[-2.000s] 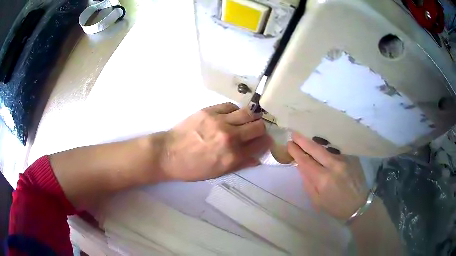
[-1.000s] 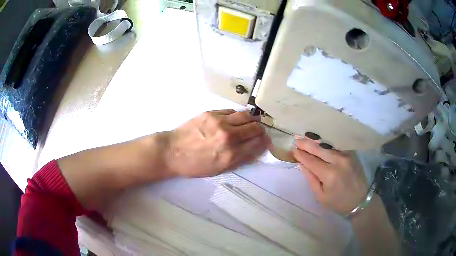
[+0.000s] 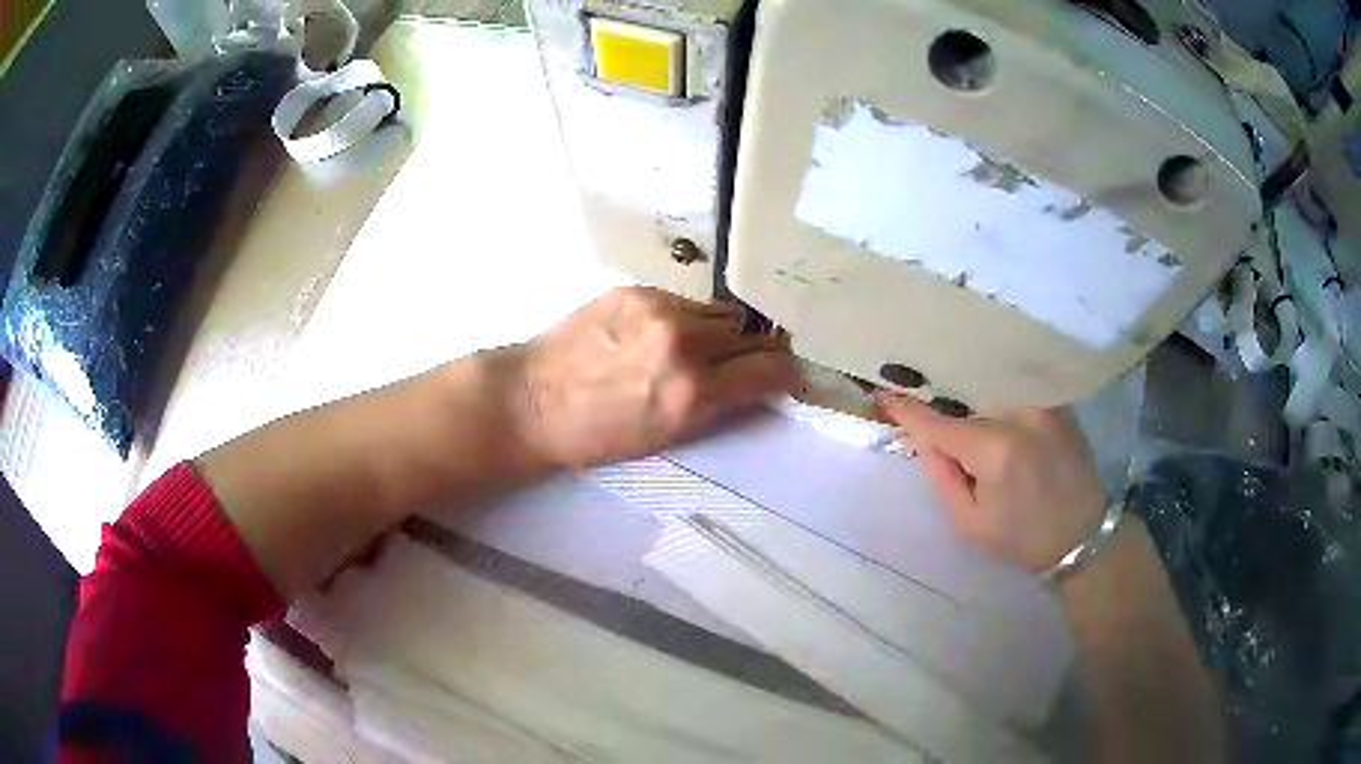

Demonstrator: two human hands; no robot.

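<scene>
A white elastic strip (image 3: 845, 424) lies at the needle area of the cream sewing machine head (image 3: 985, 194), between my hands. My left hand (image 3: 657, 376) holds its left end, with the fingertips beside the presser foot and partly hiding it. My right hand (image 3: 997, 470) pinches the strip's right end just below the head. The needle and any small black piece are hidden. A pile of loose white strips (image 3: 597, 672) lies in front of the machine.
A wrapped dark bundle (image 3: 164, 209) lies at left. A finished elastic ring (image 3: 338, 114) with a black mark sits at upper left, near more rings. A clear plastic bag with dark contents (image 3: 1246, 597) is at right. White bands (image 3: 1269, 321) hang or lie behind the head.
The view has shifted, so the machine appears further left and higher. The strip's curved loop between my hands has flattened. Both hands stay at the needle area.
</scene>
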